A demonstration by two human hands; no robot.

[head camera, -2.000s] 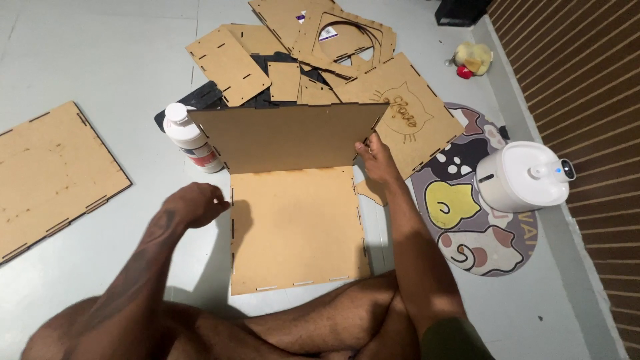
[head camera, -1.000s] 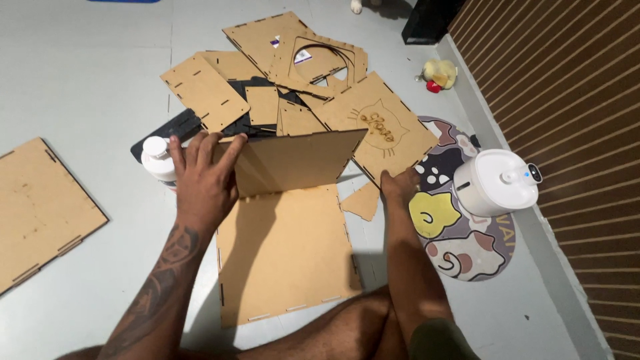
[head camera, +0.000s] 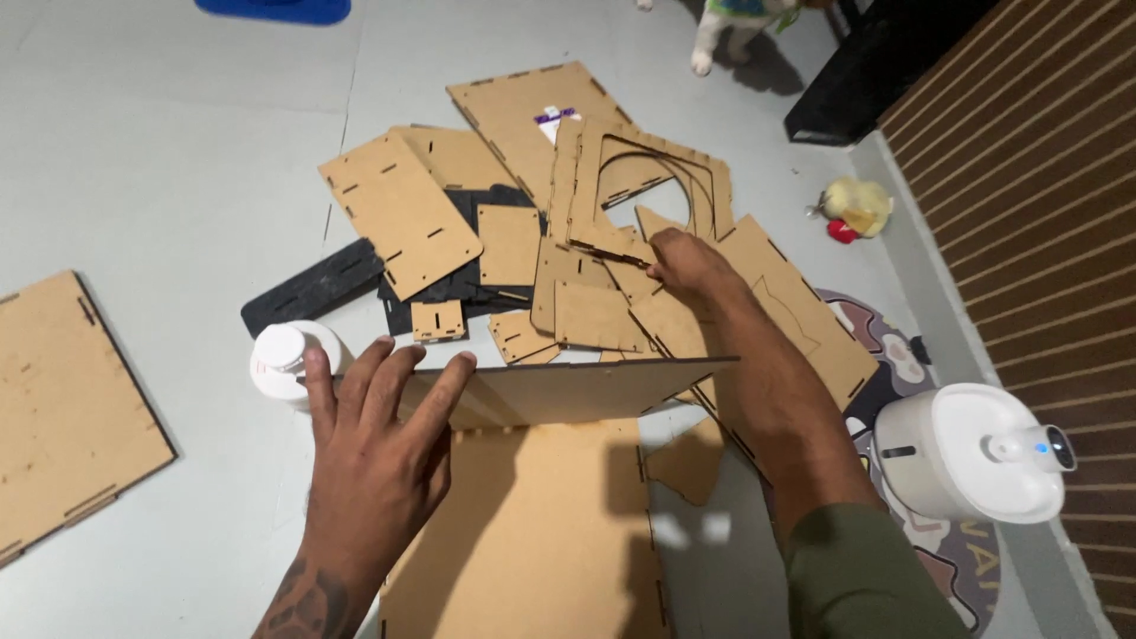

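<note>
My left hand (head camera: 382,435) grips the top edge of an upright fiberboard panel (head camera: 550,390), fingers over its left part. That panel stands across the far end of a flat fiberboard panel (head camera: 541,532) with slotted edges. Beyond it, my right hand (head camera: 688,262) pinches the near edge of a fiberboard frame (head camera: 643,248) with a large cutout, which lies on a pile of cut panels. Under my right forearm lies a panel with an engraved outline (head camera: 790,311). A white bottle (head camera: 288,359) stands just left of my left hand.
Another slotted panel (head camera: 71,408) lies at the far left. Black pieces (head camera: 311,284) lie under the pile. At the right are a white pet fountain (head camera: 972,453) on a patterned mat, a plush toy (head camera: 856,209) and a slatted wall. An animal's legs (head camera: 706,44) show at the top.
My left hand went from beside the flat panel to the upright panel's top edge. My right hand let go of the upright panel and reached out to the frame in the pile.
</note>
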